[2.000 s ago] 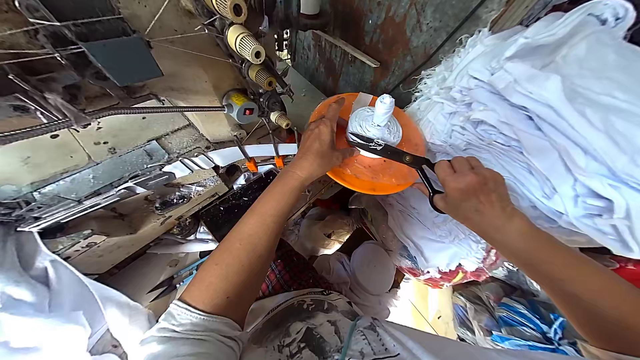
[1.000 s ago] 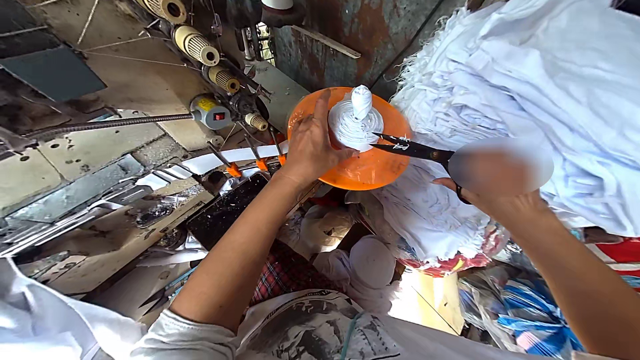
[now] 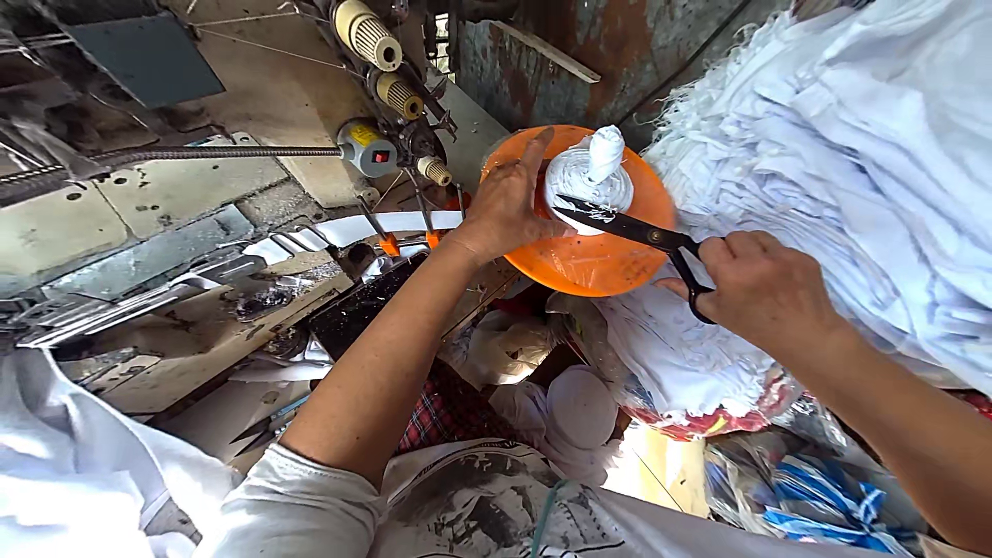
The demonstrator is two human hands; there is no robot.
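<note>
A round orange plastic disc or dish (image 3: 585, 267) carries a roll of white fabric strip (image 3: 577, 182) with a twisted white end (image 3: 605, 153) standing up from it. My left hand (image 3: 508, 201) lies on the left side of the disc, its fingers spread against the edge of the roll; whether it grips the roll cannot be told. My right hand (image 3: 763, 287) holds black scissors (image 3: 655, 235) by the handles. Their blades lie across the front of the roll, flecked with white bits, and look nearly closed.
A large heap of white cloth (image 3: 821, 155) with frayed edges rises at the right. Cream thread-tension knobs (image 3: 368, 35), a grey switch box (image 3: 368, 147) and orange-tipped rods (image 3: 389, 245) stand left of the disc. A wooden stick (image 3: 546, 50) leans behind. Plastic bags (image 3: 821, 496) lie low at the right.
The scissors have shifted over the roll, and their blades now lie farther across its front than one second ago. My left hand remains at the roll's left side.
</note>
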